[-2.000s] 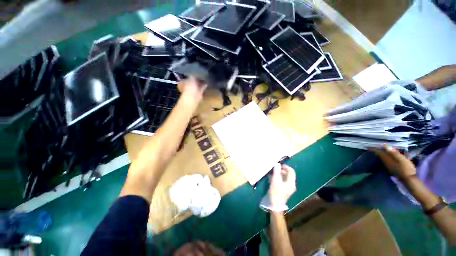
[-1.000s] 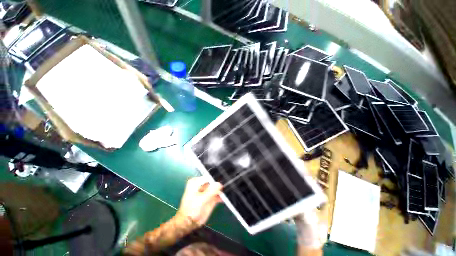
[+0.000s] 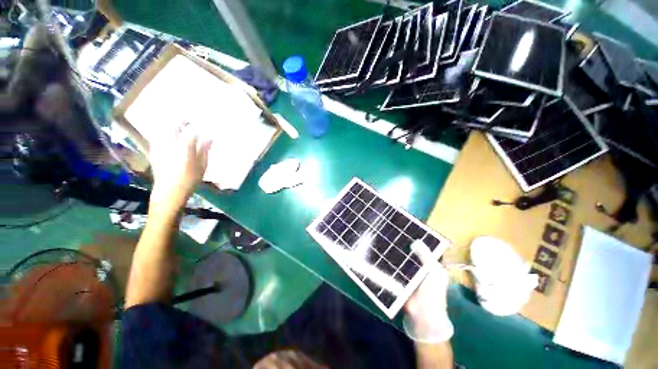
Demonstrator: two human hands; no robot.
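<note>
A solar panel point(image 3: 371, 241) is tilted face up over the green bench in front of me. My right hand point(image 3: 427, 292), in a thin white glove, grips its right corner, with the thumb on the face. My bare left hand point(image 3: 180, 162) reaches to the white bag stack point(image 3: 209, 108) in a shallow open brown box. Its fingertips are on the stack, washed out by glare, so I cannot tell whether they pinch a bag.
Unpacked panels point(image 3: 521, 52) and black cables lie at the far right. A white wad point(image 3: 501, 277) and a white panel-sized piece point(image 3: 604, 292) lie by the cardboard point(image 3: 472, 180). A blue-capped bottle point(image 3: 309, 101) and limp white glove point(image 3: 281, 175) are on the bench. An orange object stands lower left.
My left hand has let go of the panel and moved left to the bag stack. The panel is now held by my right hand alone, lower and farther right. The view has shifted left.
</note>
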